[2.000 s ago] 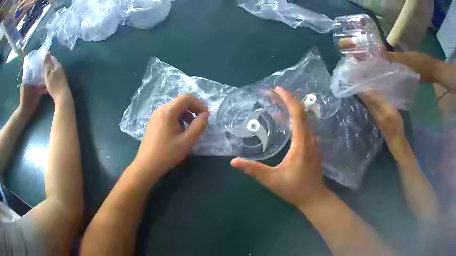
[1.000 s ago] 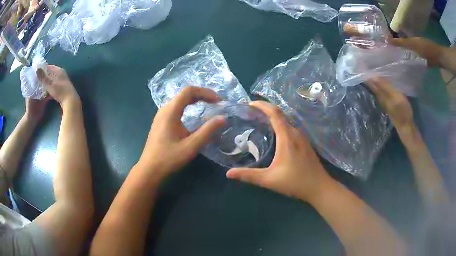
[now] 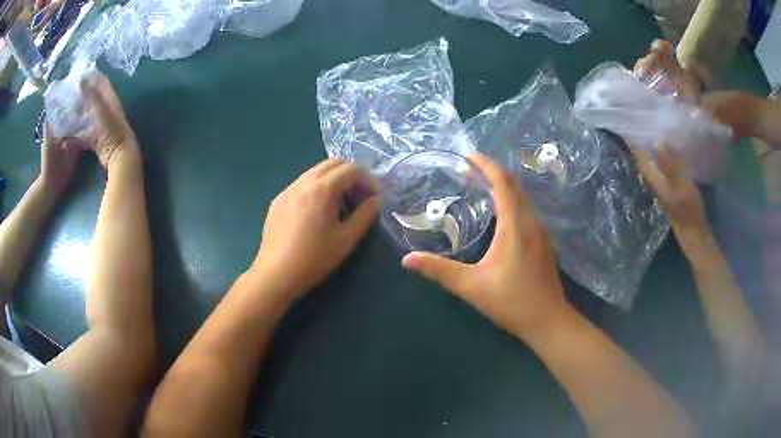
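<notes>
A clear plastic bowl (image 3: 469,235) stands on the table in front of me, open side up. A blade unit (image 3: 436,214) with a white hub and curved blades sits inside it. My right hand (image 3: 514,257) grips the bowl's right side, thumb at the front and fingers behind. My left hand (image 3: 317,222) is at the bowl's left rim, fingers curled with thumb and fingertips close together; whether it pinches anything is unclear. A flat clear plastic bag (image 3: 385,103) lies behind the bowl and touches it. A bagged bowl (image 3: 578,175) with a white hub lies to the right.
At the left, a neighbour's hands hold a whitish wrapped item (image 3: 73,107). At the right, another person's hands hold a cloudy bag (image 3: 651,120). A pile of bagged parts (image 3: 180,30) lies at the far left, and another clear bag (image 3: 522,15) at the far side.
The bowl moved left and nearer, then back up and right. The clear bag slid away behind it and now lies mostly uncovered. The right neighbour's clear cup is now mostly hidden.
</notes>
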